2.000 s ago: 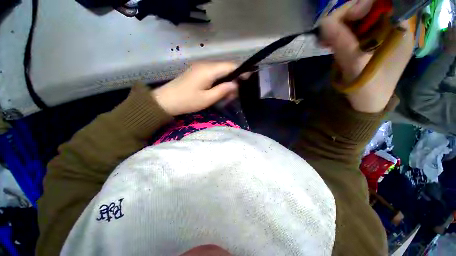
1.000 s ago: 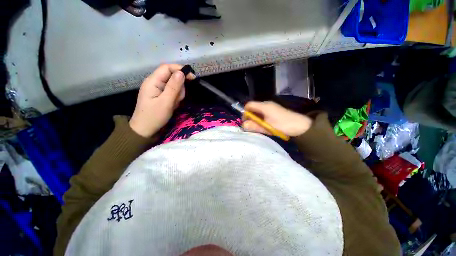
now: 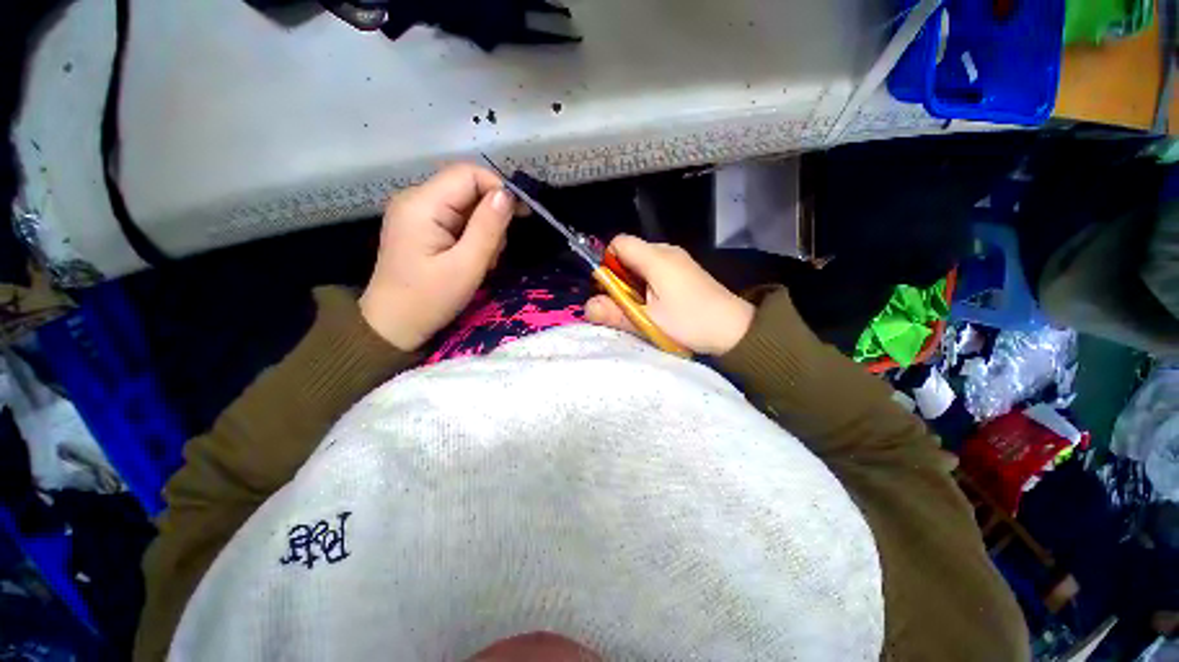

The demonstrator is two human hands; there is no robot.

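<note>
My right hand [image 3: 672, 295] holds the scissors [image 3: 623, 295] by their orange and red handles. The silver blades point up and left and reach my left fingertips at the table's front edge. My left hand [image 3: 437, 246] is pinched on the black strip [image 3: 524, 181], of which only a small dark bit shows beside the blades; the rest is hidden by the fingers or lost against the dark lap. A pile of black pieces [image 3: 485, 20] lies at the top of the off-white table [image 3: 323, 97].
A blue bin [image 3: 996, 65] with small items stands at the top right, green cloth [image 3: 1105, 16] beside it. A black strand [image 3: 114, 142] hangs over the table's left side. A white box [image 3: 756, 207] is below the edge. Bright green scrap [image 3: 905, 321] and clutter lie at right.
Two seconds ago the strip was stretched between my hands, scissors raised at upper right. The right hand then came down and left; since one second ago the blades have moved slightly up to my left fingers.
</note>
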